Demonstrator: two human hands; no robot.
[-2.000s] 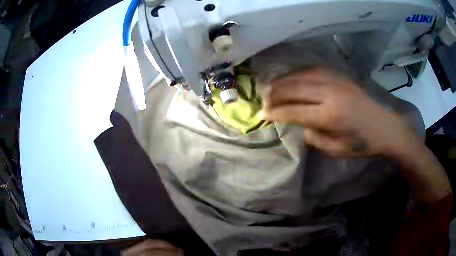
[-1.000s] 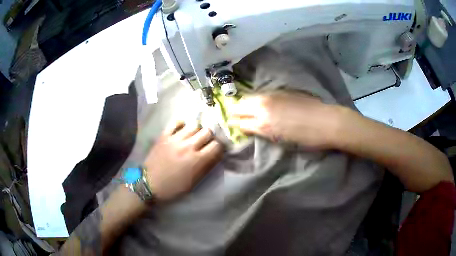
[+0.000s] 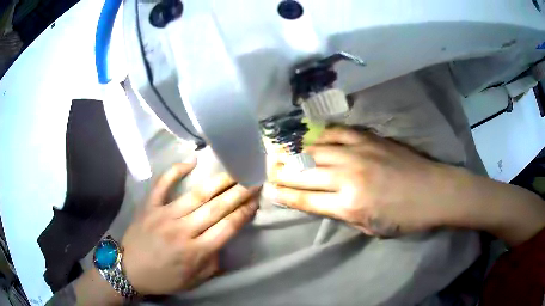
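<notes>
A grey-beige fabric panel lies bunched under the machine head and both hands. My left hand rests flat on it, left of the needle area, with fingers spread. My right hand presses on it from the right, fingers close together below the tension knobs. A small part of the yellow-green piece shows above my right fingers. A dark brown panel lies on the left side of the table. The needle and presser foot are hidden behind the head guard and my fingers.
The white sewing machine head fills the top. Cream tension knobs and a pale curved guard stick out towards me. A glowing lamp on a blue tube hangs left. The white table shows on both sides.
My left hand came up from the bottom edge onto the fabric. My right hand has settled beside the needle area over the yellow-green piece. The view has moved closer to the machine head.
</notes>
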